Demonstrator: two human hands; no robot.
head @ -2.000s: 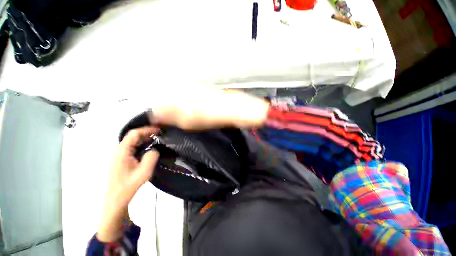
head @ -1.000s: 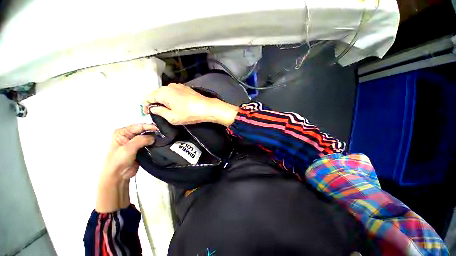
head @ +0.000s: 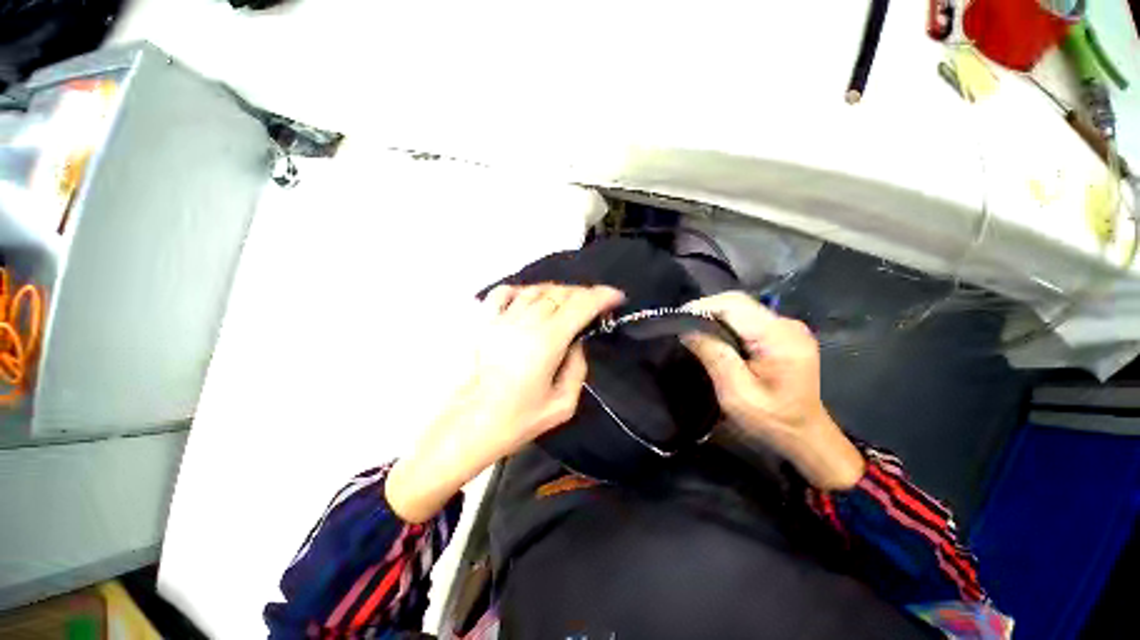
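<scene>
A soft black fabric bag (head: 638, 394) lies over my lap at the table edge, its opening towards me. A silvery zipper line (head: 653, 313) runs across its upper part, and a thin pale line curves below it. My left hand (head: 531, 363) grips the bag's left side, with the thumb on the front and the fingers near the zipper's left end. My right hand (head: 763, 375) pinches the zipper edge at the right. The fingertips are partly hidden by the fabric.
A white-covered table (head: 750, 188) crosses the top, with a black pen (head: 866, 53), a red-orange bottle (head: 1015, 30) and green handles (head: 1090, 56). A white surface (head: 313, 325) lies left, beside a grey cabinet (head: 119, 275). A blue bin (head: 1063, 538) stands lower right.
The view has shifted, and the pen and bottle show again. My right hand has moved from the bag's upper left to its right side. The bag is turned, and its white label no longer shows.
</scene>
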